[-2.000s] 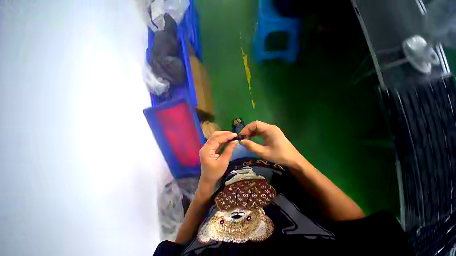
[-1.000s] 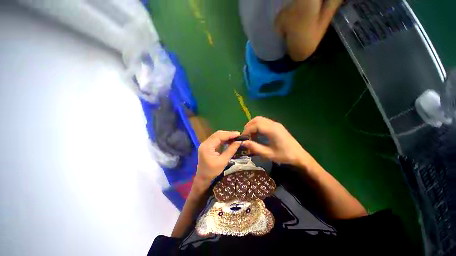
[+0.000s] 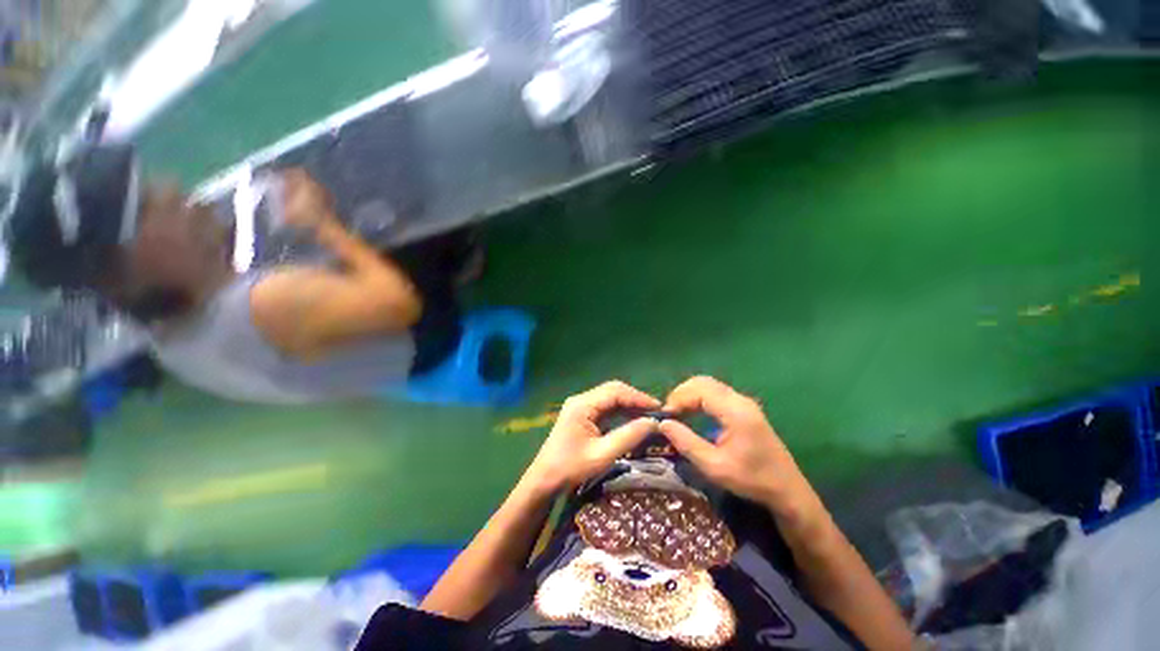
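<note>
A small dark part (image 3: pixel 659 416) is pinched between the fingertips of both hands, in front of my chest. My left hand (image 3: pixel 598 439) holds its left side and my right hand (image 3: pixel 728 439) holds its right side. The fingers hide most of the part, so its shape cannot be told.
A person in a grey top (image 3: pixel 293 318) sits on a blue stool (image 3: pixel 490 356) at a dark bench (image 3: pixel 496 159) ahead left. A white fan (image 3: pixel 569 79) and dark ribbed rows (image 3: pixel 789 64) lie along the bench. Blue bins (image 3: pixel 992 445) and a clear plastic bag (image 3: pixel 954 547) are at right.
The view has swung round to the right, so the bench now runs across the top and the seated person shows at left. Both hands still pinch the small part together.
</note>
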